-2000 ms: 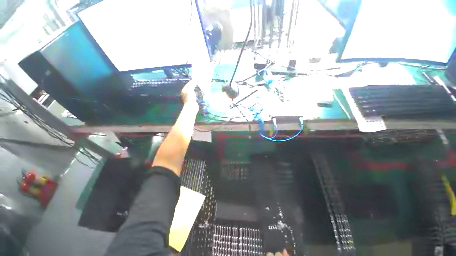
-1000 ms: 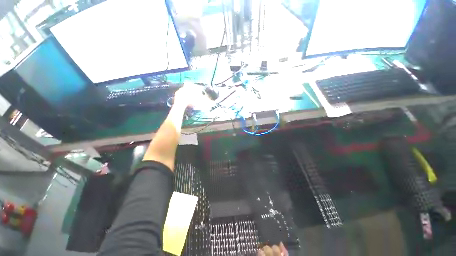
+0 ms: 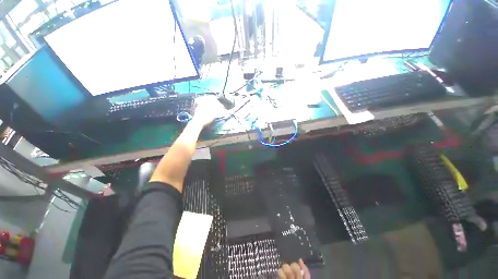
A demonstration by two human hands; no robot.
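Note:
My left hand (image 3: 207, 110) reaches onto the raised shelf, at the front of the cables. It is washed out by glare, and I cannot tell whether it holds anything. A dark oval thing, perhaps a mouse (image 3: 225, 101), lies just right of it. My right hand (image 3: 294, 270) is cut off by the bottom edge; only curled fingers show, at the lower end of a dark panel with silver dots (image 3: 292, 229). A yellow sheet (image 3: 191, 242) lies beside my left sleeve, over black panels with rows of bright points (image 3: 253, 258).
Two glowing monitors (image 3: 123, 46) stand on the shelf, with keyboards (image 3: 390, 90) before them. A blue cable loop (image 3: 277, 144) hangs over the shelf edge (image 3: 322, 124). More black panels (image 3: 341, 201) lie on the bench, with a yellow strip (image 3: 454, 173) at right. Red objects stand at far lower left.
The view has shifted, so the shelf and bench sit further left. My left hand stays on the shelf, now further from the keyboard and near the cables. More of my right fingers shows at the bottom.

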